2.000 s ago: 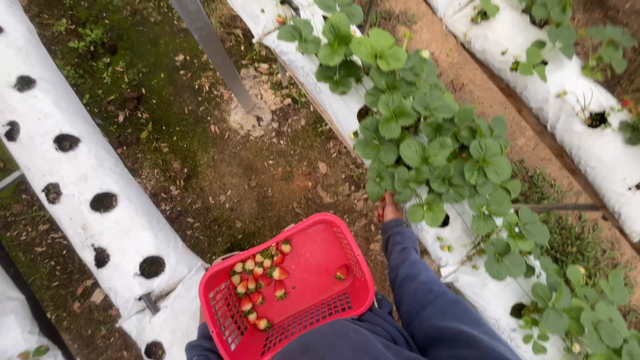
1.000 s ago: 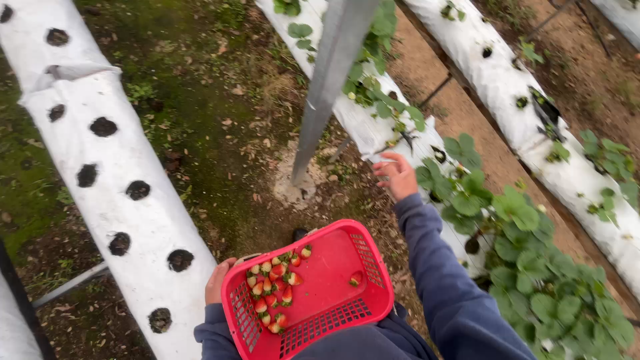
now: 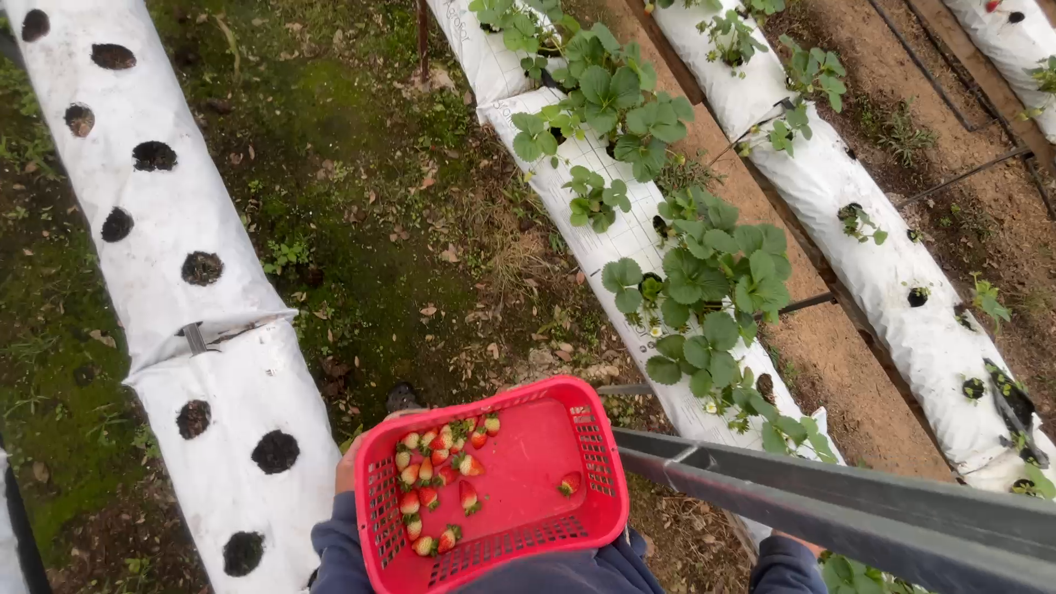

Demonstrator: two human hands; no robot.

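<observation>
My left hand [image 3: 351,458] grips the left side of a red plastic basket [image 3: 528,462], held against my body. Several strawberries [image 3: 469,497], red with pale tips, lie mostly in the basket's left part, and one strawberry [image 3: 569,483] lies alone at its right. My right hand [image 3: 799,540] is at the lower right, mostly hidden behind a grey metal post; only a bit of skin shows above the dark blue sleeve, close to the leaves of a plant. Strawberry plants [image 3: 701,272] with a few white flowers grow from the white grow bag [image 3: 610,239] ahead of it.
A grey metal post [image 3: 825,495] slants across the lower right. On the left runs a white grow bag [image 3: 223,355] with dark planting holes. Mossy ground [image 3: 371,247] with dead leaves lies between the rows. Another white planted row [image 3: 874,264] is farther right.
The view has moved along the row; the post, upright ahead of me before, now slants across the lower right. My right hand, plainly visible over the row one second ago, is now mostly behind it.
</observation>
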